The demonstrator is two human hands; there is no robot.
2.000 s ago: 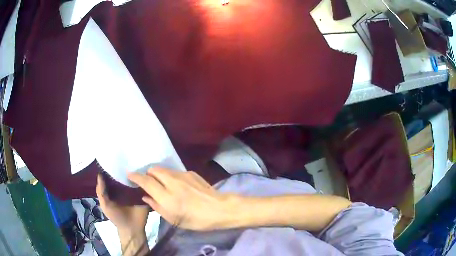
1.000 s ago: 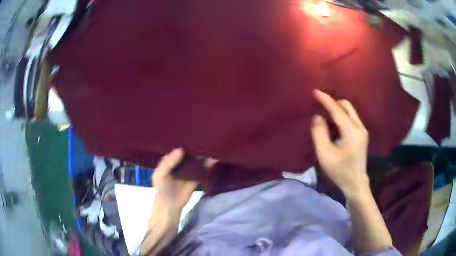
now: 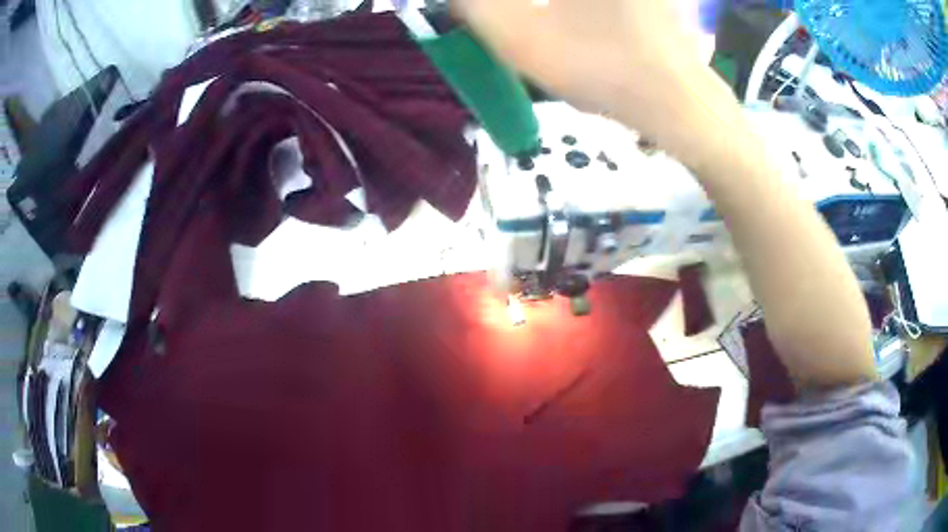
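The large maroon garment panel (image 3: pixel 312 416) lies flat with its maroon side up, with a short dark slit or seam (image 3: pixel 558 396) in it. Its back edge is by the needle area of the white sewing machine (image 3: pixel 582 177), lit by a bright lamp. My right hand (image 3: pixel 593 47) is raised above the machine head at the top edge, blurred, its fingers partly cut off. A green elongated object (image 3: pixel 486 91) shows beside it; whether I hold it cannot be told. My left hand is not in view.
Maroon and white layers (image 3: pixel 405 73) are heaped behind left. Narrow maroon pieces (image 3: pixel 694 297) lie right of the needle. A blue fan (image 3: pixel 878 42) is at the top right. More stacked pieces (image 3: pixel 57 405) stand at the far left.
The view has tilted up to the machine. My right hand has left the panel and risen above the machine head. My left hand has gone out of view. The earlier folded-up white backing is turned under.
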